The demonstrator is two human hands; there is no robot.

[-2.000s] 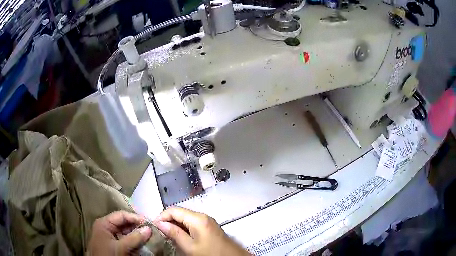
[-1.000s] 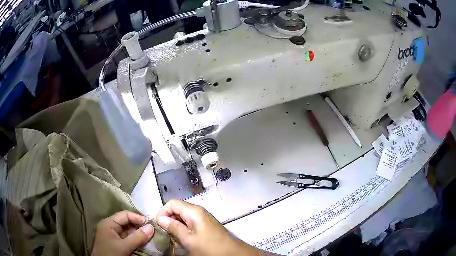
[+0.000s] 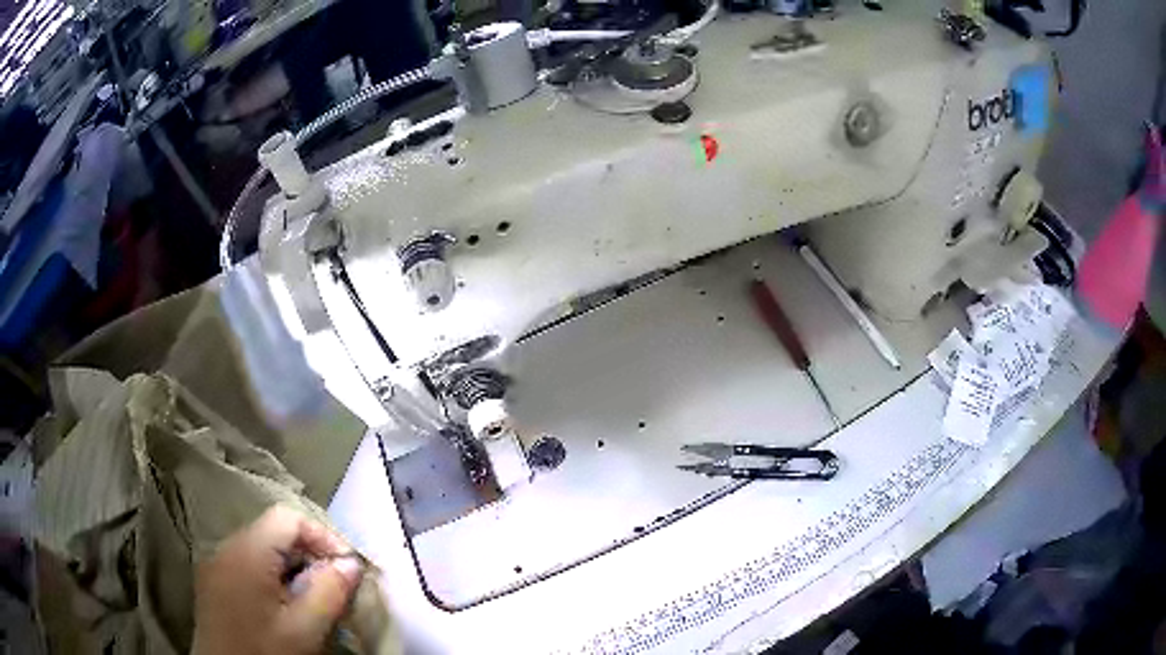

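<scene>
The khaki garment [image 3: 154,480] lies bunched at the left, with part of it spread flat behind. My left hand [image 3: 288,582] is at the bottom left and pinches the garment's edge between thumb and fingers. The pinched bit is mostly hidden by the fingers. My right hand is not in view. The off-white sewing machine [image 3: 588,205] stands in front of me. Its needle plate [image 3: 441,484] and presser foot area [image 3: 480,467] lie beyond my left hand, and no cloth is seen under the foot.
Thread snips [image 3: 767,462] lie on the bed near its front edge. A brown-handled awl [image 3: 783,326] and a white stick [image 3: 850,307] lie under the arm. White printed labels [image 3: 1004,358] are piled at the right. Ruler marks [image 3: 767,550] run along the table's front. A pink thing [image 3: 1119,262] hangs far right.
My right hand has let go of the garment edge and left the picture. My left hand still pinches it and sits slightly further left. The machine has shifted left in view.
</scene>
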